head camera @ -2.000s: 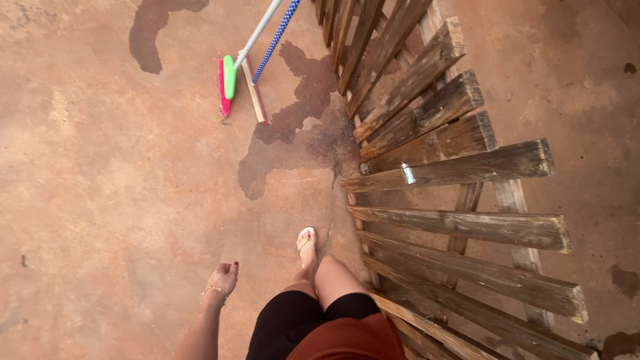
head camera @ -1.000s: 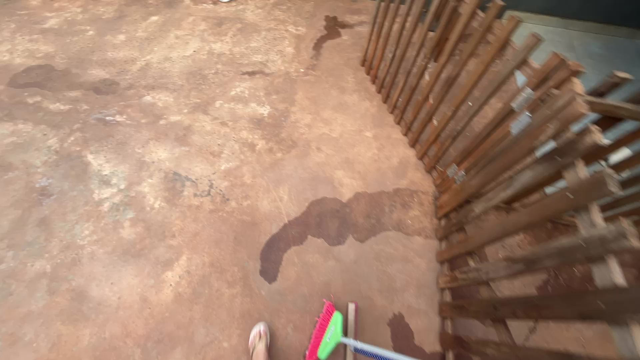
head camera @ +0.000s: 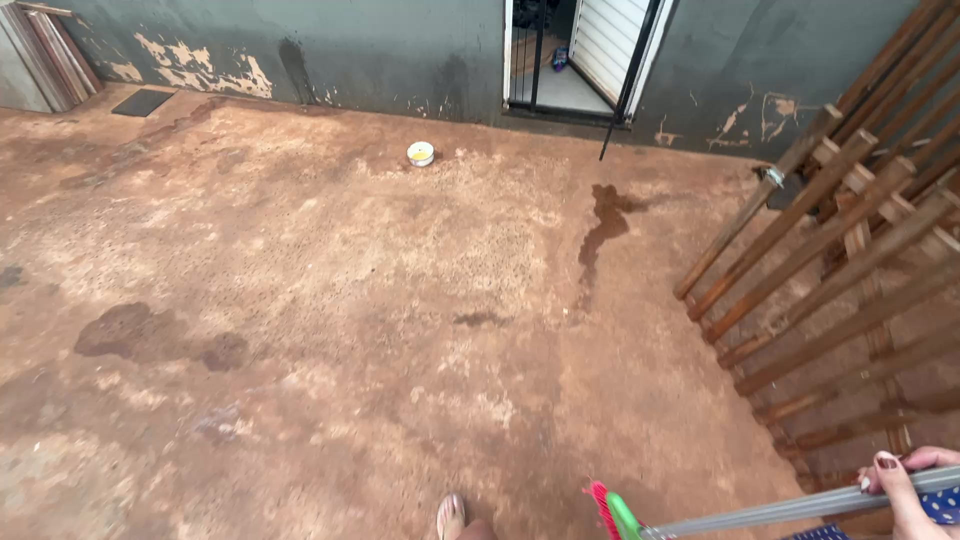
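Observation:
At the lower right, my right hand (head camera: 904,480) is closed around the grey handle (head camera: 750,514) of a push broom. The broom's green head (head camera: 622,517) with pink bristles (head camera: 602,506) is at the bottom edge, partly cut off. A blue handle with white dots (head camera: 943,504) shows just beneath the hand; whether the fingers also hold it I cannot tell. My left hand is out of view.
A wooden slat fence (head camera: 814,285) leans along the right. On the concrete floor are a white bowl (head camera: 421,154) with yellow contents and wet patches (head camera: 601,225). Behind, a grey wall (head camera: 390,60) has an open doorway (head camera: 562,97). A dark mat (head camera: 142,103) lies left.
The view has swung up to the wall and doorway. My right hand has come into view on the broom handle; the left hand, seen two seconds ago, is out of view.

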